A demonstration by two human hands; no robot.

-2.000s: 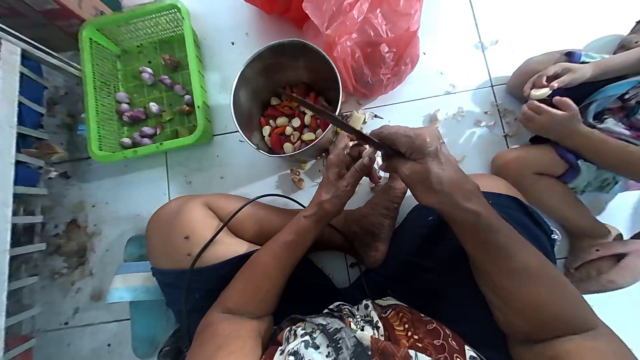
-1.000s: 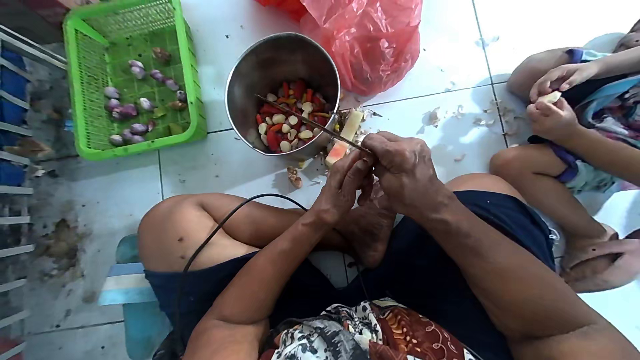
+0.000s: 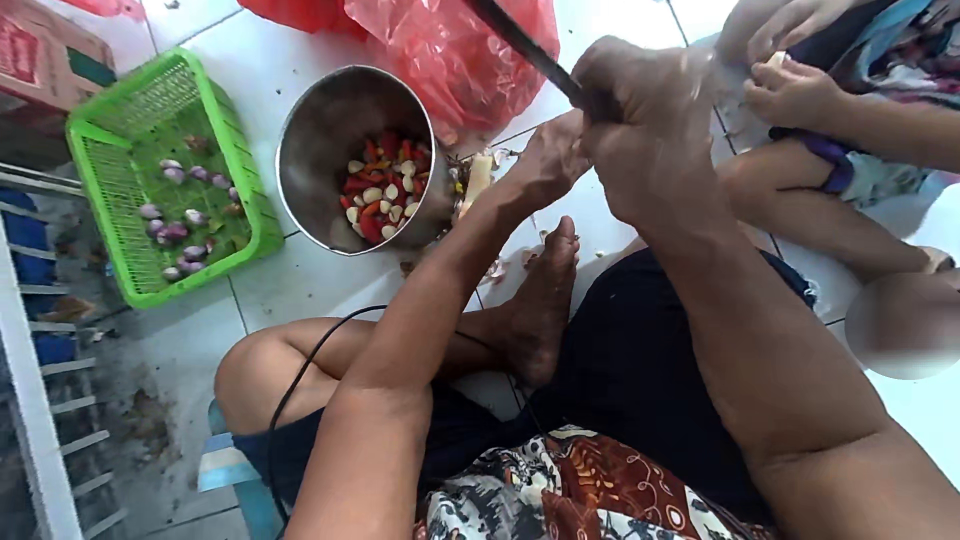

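My right hand [image 3: 637,112] grips the handle of a knife [image 3: 529,49], whose dark blade points up and left over the red plastic bag. Close beside it, my left hand [image 3: 551,154] reaches out above the floor; its fingertips are partly behind the right hand, and I cannot tell whether it holds anything. Left of my hands stands a metal pot [image 3: 315,165] with red chillies and peeled garlic cloves [image 3: 373,195] inside. A pale, long piece [image 3: 478,180] lies against the pot's right side among peelings.
A green plastic basket [image 3: 259,225] with several shallots [image 3: 174,231] is at the left. The red plastic bag [image 3: 465,82] lies behind the pot. At the right sits another person, whose hands [image 3: 795,90] hold a small pale piece. Peelings [image 3: 495,271] lie near my foot.
Both hands have moved up and right, away from the pot, toward the bag's right side. The knife blade, over the pot before, is now over the bag. The view has shifted.
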